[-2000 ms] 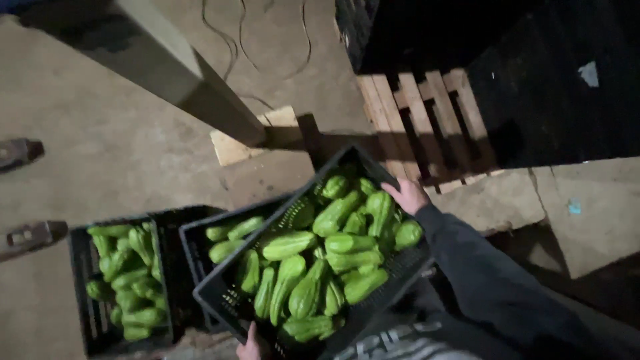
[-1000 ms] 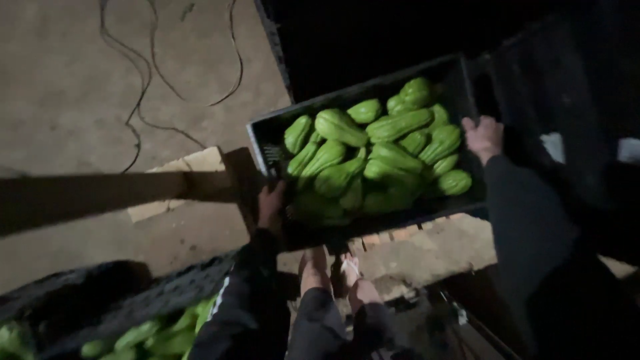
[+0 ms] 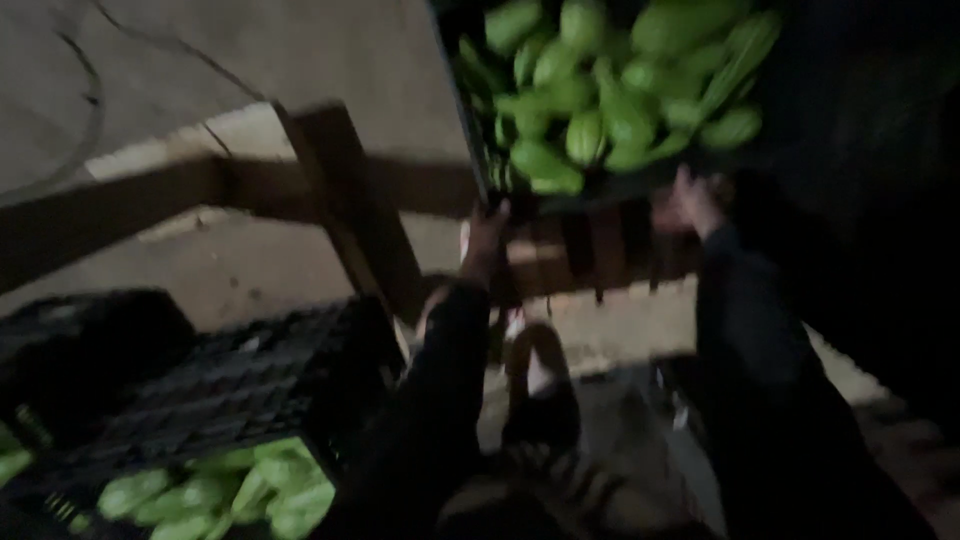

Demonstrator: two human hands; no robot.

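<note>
A black plastic crate (image 3: 465,105) full of light green, pear-shaped, ribbed vegetables (image 3: 622,112), which look like chayotes, is at the top of the view, its far side cut off. At its near left corner, my left hand (image 3: 486,234) grips the rim. My right hand (image 3: 691,204) is on the near side further right, thumb up against the rim; blur and darkness hide its lower fingers. Wooden slats (image 3: 600,247), seemingly of a pallet, show just below the crate's near side. Whether the crate rests on them I cannot tell.
Another black crate (image 3: 322,457) of green vegetables stands at the lower left, beside dark, ribbed crate walls (image 3: 225,382). A wooden post and beam (image 3: 352,202) cross the left side. Cables (image 3: 180,49) lie on the floor. My legs and feet are below the slats; the right side is very dark.
The held crate has moved away from my body, and my hands have gone from its two sides to its near side. The view has shifted.
</note>
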